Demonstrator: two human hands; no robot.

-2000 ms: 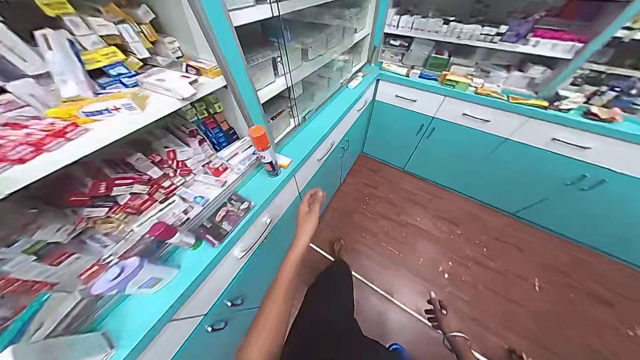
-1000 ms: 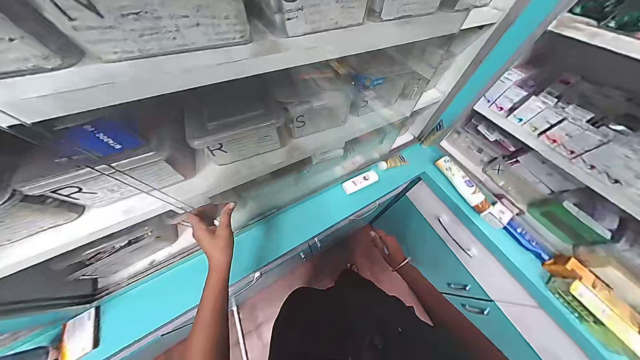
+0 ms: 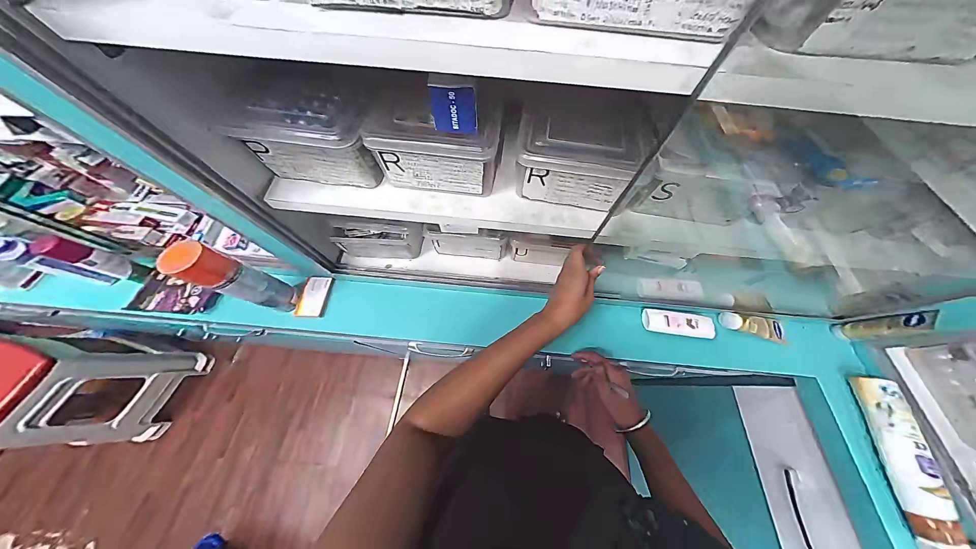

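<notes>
My left hand [image 3: 576,286] is at the upright edge of a sliding glass door [image 3: 785,221], fingers curled against it. Left of that edge, lidded clear plastic boxes [image 3: 433,152] marked with letters stand on a white shelf [image 3: 427,202], with a small blue carton [image 3: 454,107] on one lid. Smaller plastic boxes [image 3: 467,242] sit lower down. My right hand [image 3: 610,389], with a white bangle at the wrist, is low in front of the turquoise ledge [image 3: 457,309]. Something thin and pale shows at its fingers; whether it is held is unclear.
An orange-capped spray can [image 3: 229,274] and a small carton [image 3: 314,296] rest on the ledge at left. A white bottle [image 3: 679,322] and a tube [image 3: 751,326] lie at right. A grey plastic stool [image 3: 99,393] stands on the floor. A drawer handle [image 3: 797,503] projects at lower right.
My left hand has gone from above the floor to the glass door. Since one second ago the door has slid right, uncovering more lettered boxes. The view has turned strongly toward the shelves.
</notes>
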